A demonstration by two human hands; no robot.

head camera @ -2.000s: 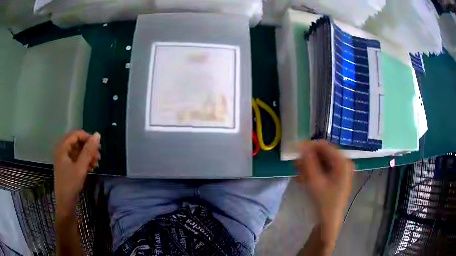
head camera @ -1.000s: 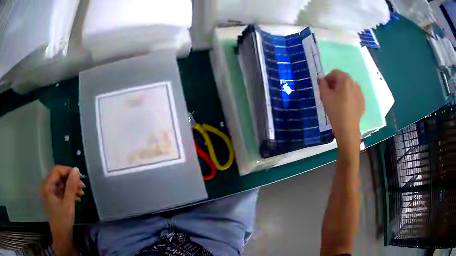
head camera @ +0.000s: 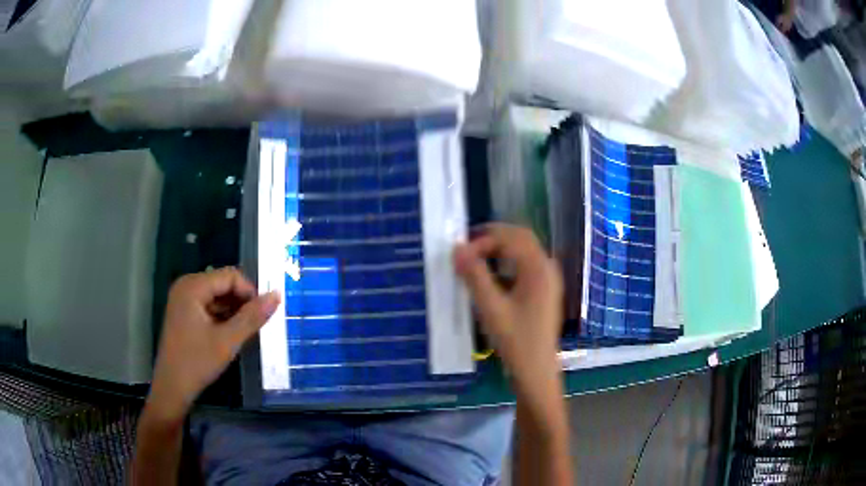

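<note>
A dark blue solar cell string (head camera: 366,247) with pale cross lines lies over the greyish front plate (head camera: 252,380), whose edge shows at the left. White insulating strips run down both long sides of the string. My left hand (head camera: 214,318) pinches the string's left edge at the white strip. My right hand (head camera: 513,285) is at its right edge, slightly blurred, thumb and finger on the white strip. The bordered white square is hidden under the string.
The cell string stack (head camera: 617,237) lies at right on a green sheet (head camera: 717,252). Tall white sheet piles (head camera: 370,47) stand along the far side. A low pale pile (head camera: 95,266) is at left. Small scraps (head camera: 231,180) dot the dark mat. A bit of yellow scissors handle (head camera: 484,354) shows.
My right hand was at the cell stack; a cell string now lies over the front plate between both hands. My left hand has moved right to its edge. The view has turned back left.
</note>
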